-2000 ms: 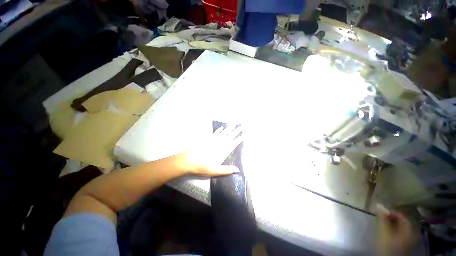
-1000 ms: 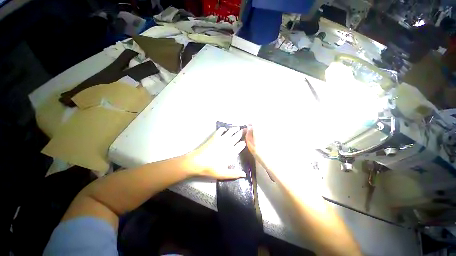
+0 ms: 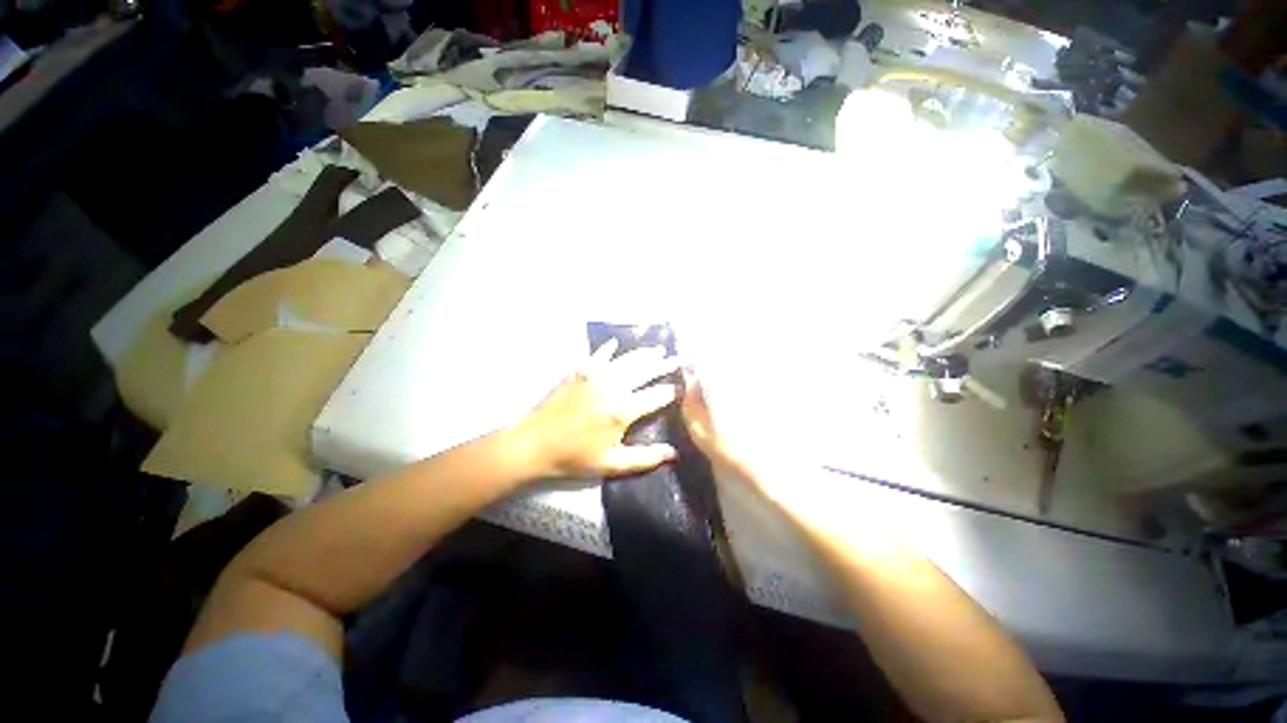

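A dark band (image 3: 652,516) lies on the white table (image 3: 466,304) and hangs over its front edge toward me. Its far end shows just beyond my fingers. My left hand (image 3: 600,410) lies flat on the band with the fingers spread, pressing it to the table. My right hand (image 3: 696,413) is at the band's right edge, its fingers touching or holding that edge; glare hides the exact grip.
The sewing machine (image 3: 1115,318) stands at the right under a glaring lamp. Tan pattern pieces (image 3: 261,403) and dark cut pieces (image 3: 275,254) lie at the left. A blue stand (image 3: 682,43) and red basket (image 3: 576,14) are behind.
My right hand came from the far lower right to the band's right edge beside my left hand. Since then, my left hand has shifted slightly back, and more of the band's far end shows.
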